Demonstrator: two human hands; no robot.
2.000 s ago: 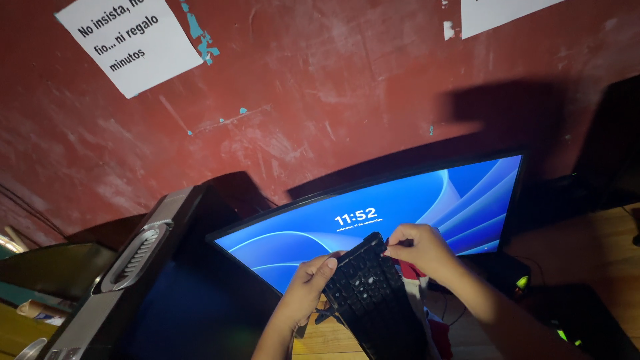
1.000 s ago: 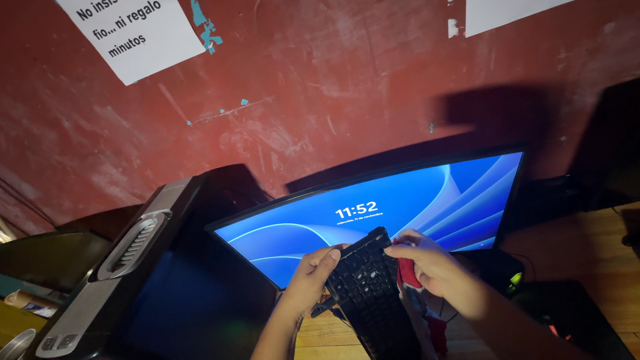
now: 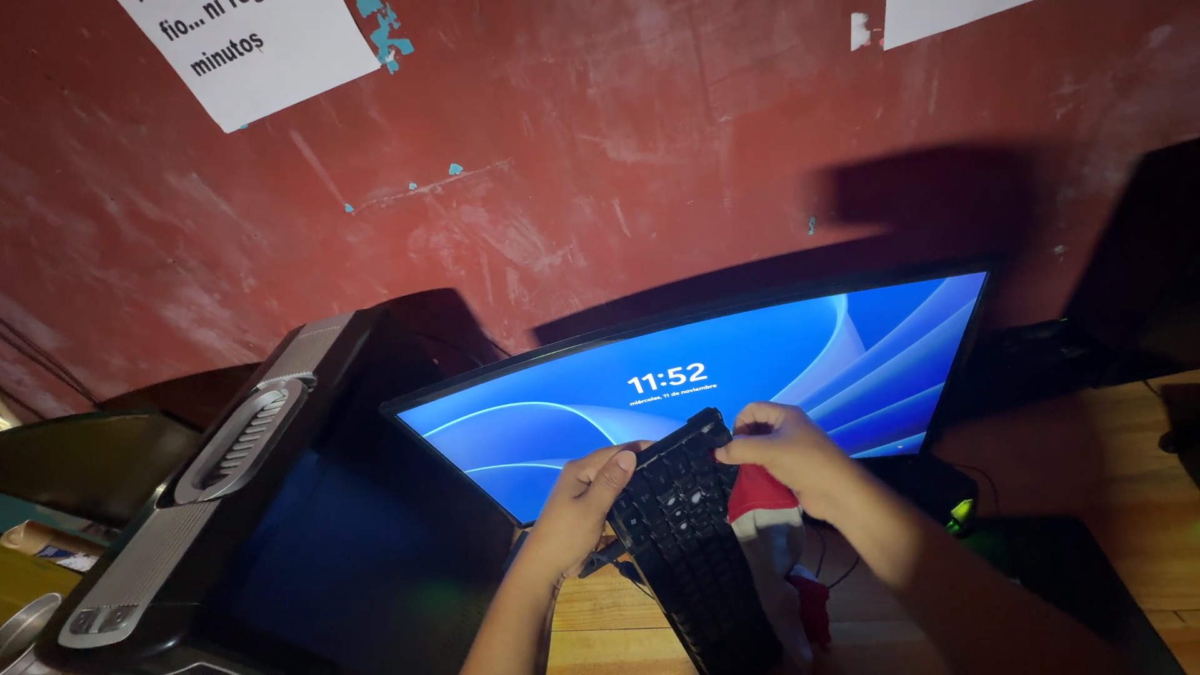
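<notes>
A black computer keyboard [image 3: 689, 525] is held up at a slant, its far end in front of the lit monitor. My left hand [image 3: 591, 502] grips its left edge, thumb on the near face and fingers behind. At the keyboard's upper right corner is my right hand [image 3: 783, 450], thumb and forefinger pinching a red and white cloth [image 3: 769, 506] against the edge. The cloth hangs down along the keyboard's right side. Pale marks or gaps show among some keys; which they are cannot be told.
Behind the hands stands a wide monitor [image 3: 712, 375] showing a clock on blue. A black computer case [image 3: 356, 506] with a silver handle [image 3: 248, 441] is at the left. A dark flat pad [image 3: 1059, 572] lies on the wooden table [image 3: 609, 614] at the right. A red wall [image 3: 600, 169] rises behind.
My right thumb and fingers have shifted slightly at the keyboard's corner, and more of the red cloth shows beneath them. My left hand keeps its hold on the keyboard.
</notes>
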